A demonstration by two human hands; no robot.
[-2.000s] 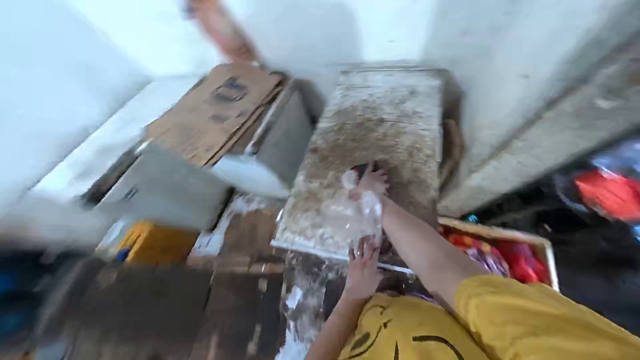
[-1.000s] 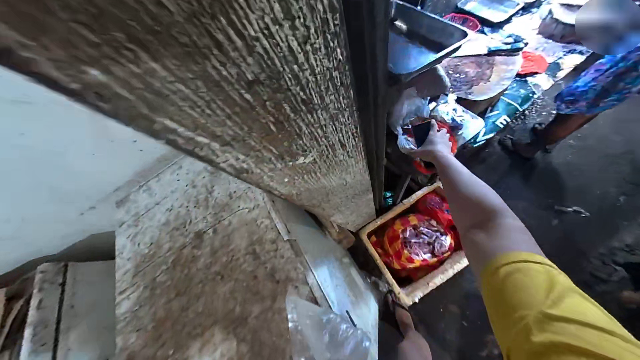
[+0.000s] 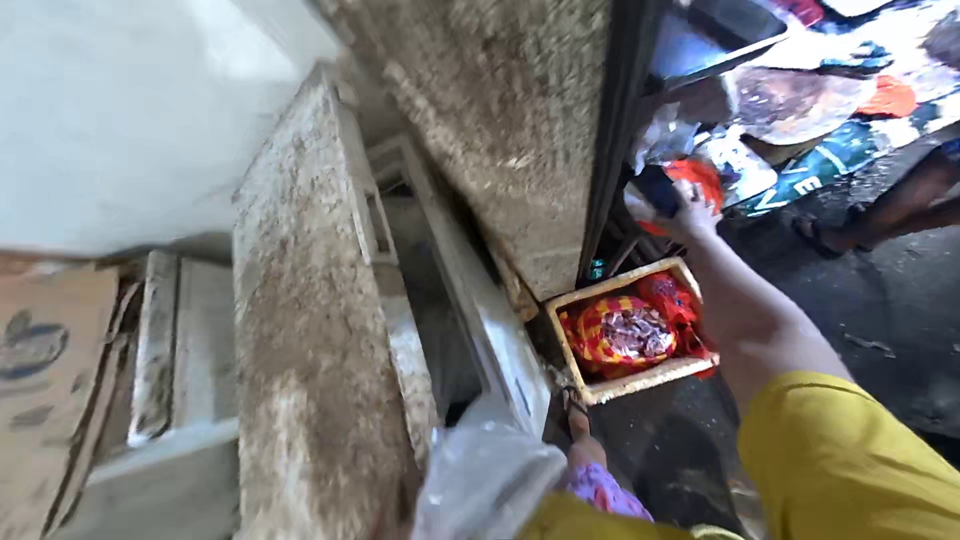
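My right hand (image 3: 694, 214) reaches out at the upper right, its fingers around a dark flat object (image 3: 658, 191). Right against this hand is a red plastic bag (image 3: 699, 178). My left hand cannot be made out. A dirt-stained white lid (image 3: 300, 322) stands tilted up at left centre, and a dark opening (image 3: 442, 300) shows beside it in a white chest-like box (image 3: 514, 360). A clear plastic bag (image 3: 480, 472) hangs at the bottom centre, partly over the box.
A foam box (image 3: 645, 379) of red and yellow bags stands on the wet floor, below a rough pillar (image 3: 525, 150). Flattened cardboard (image 3: 52, 367) lies at left. Upper right are a metal tray (image 3: 720, 56), a round board (image 3: 802, 101) and another person's leg (image 3: 885, 217).
Two seconds ago both hands were on the flat, stained lid; now it is tilted up. My right hand has moved out past the pillar with the dark object. The view has swung widely.
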